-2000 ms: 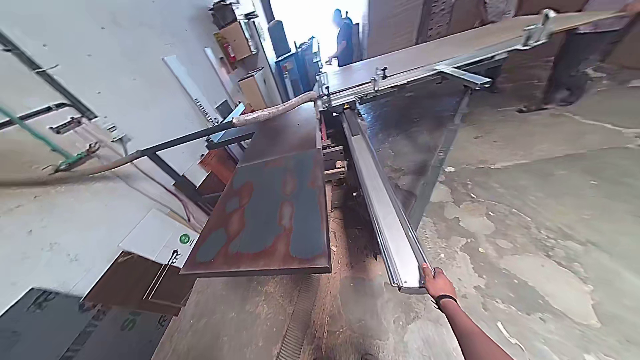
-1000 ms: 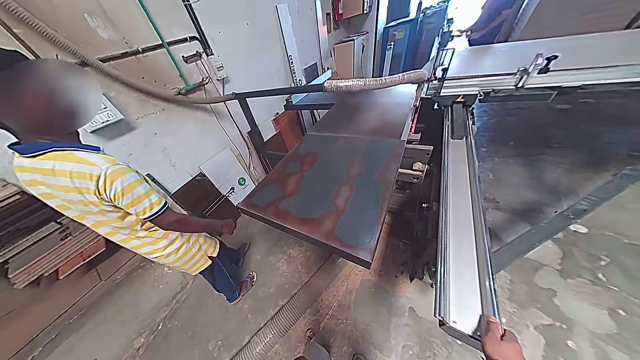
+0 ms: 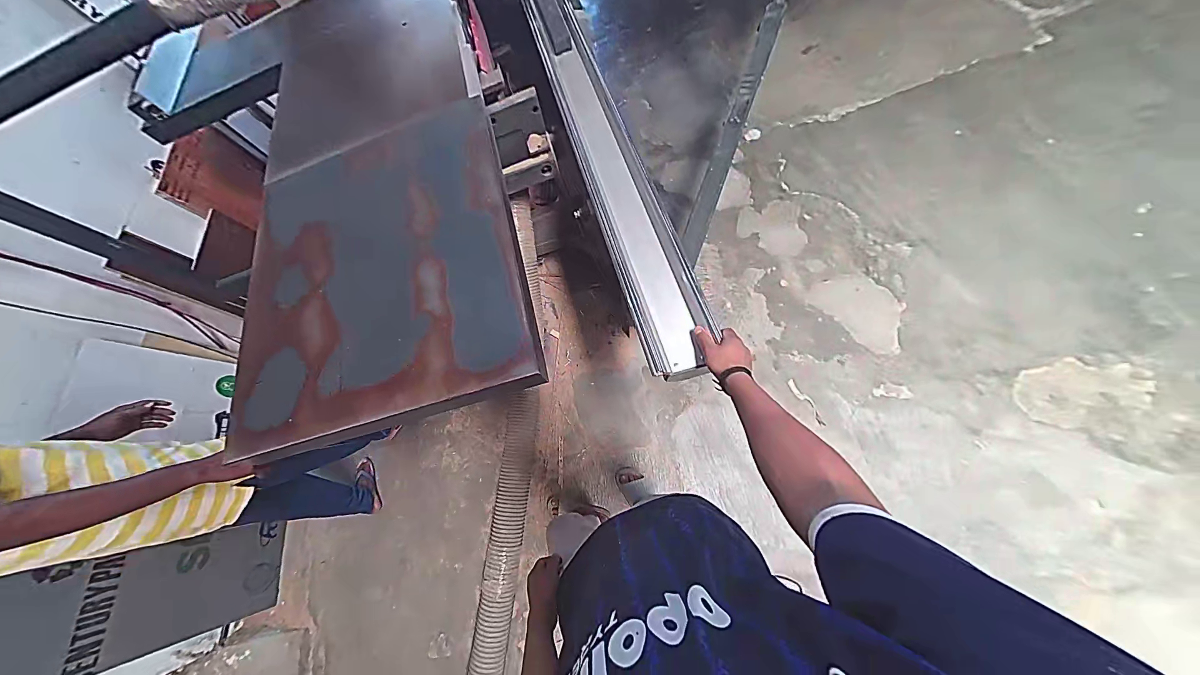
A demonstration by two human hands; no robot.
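Note:
My right hand [image 3: 724,352], with a dark band at the wrist, grips the near end of the long aluminium sliding table [image 3: 630,202] of a panel saw. Its thumb lies on top at the right corner. My left hand [image 3: 544,579] hangs low beside my body at the bottom centre, holding nothing that I can see; its fingers are partly hidden. Left of the sliding table stands the saw's rust-stained metal table [image 3: 384,272], with a gap between the two.
A co-worker in a yellow-striped shirt [image 3: 122,497] stands at the left, one hand by the metal table's corner. A ribbed hose [image 3: 506,534] runs along the floor. A metal rail [image 3: 736,131] lies right of the sliding table. Boards [image 3: 178,591] lie lower left.
The view has swung down and now shows my own body and left hand. The co-worker's hand has come to the metal table's near left corner. My right hand stays on the sliding table's end.

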